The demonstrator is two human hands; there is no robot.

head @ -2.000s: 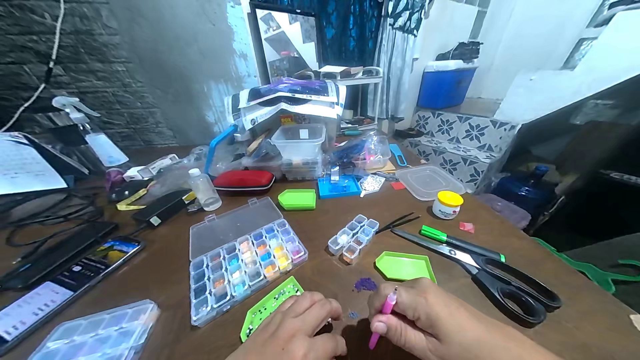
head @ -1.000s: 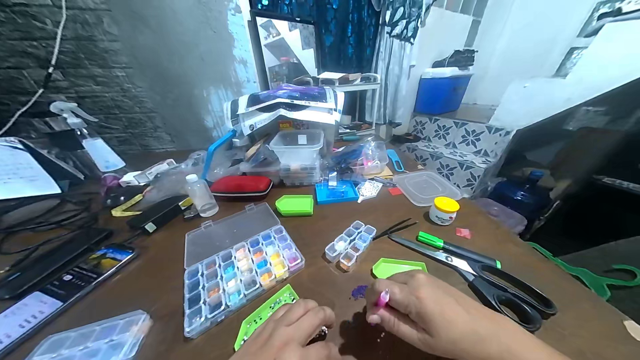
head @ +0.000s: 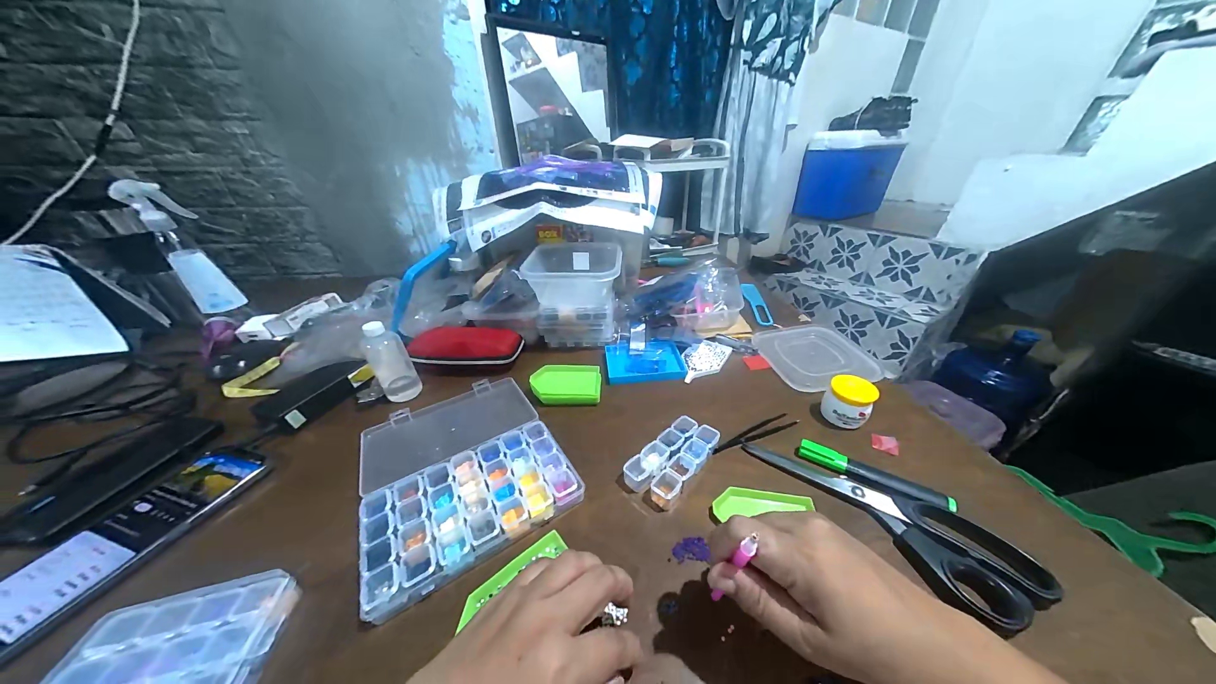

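My right hand (head: 807, 589) holds a pink pen-shaped applicator (head: 737, 562) between thumb and fingers, above the table. Just left of it lies a small pile of purple beads (head: 691, 549). My left hand (head: 560, 617) rests curled over the near end of a green tray (head: 508, 578) with small beads in it; a small silvery object (head: 615, 615) shows at its fingers, and whether they grip it I cannot tell. Another green tray (head: 760, 503) lies behind my right hand. An open clear compartment box (head: 470, 503) with colored contents is beyond my left hand, and small clear cups (head: 671, 461) stand behind the beads.
Black-handled scissors (head: 898, 518), a green marker (head: 879, 473), black tweezers (head: 760, 432) and a yellow-lidded jar (head: 848, 401) are at right. A smartphone (head: 133, 541) and a closed clear organizer (head: 176, 632) are at left. A red case (head: 465, 346), green tray (head: 565, 385) and blue tray (head: 644, 362) stand farther back.
The pink applicator is tilted differently in my right hand than two seconds ago. My left hand stays by the green tray.
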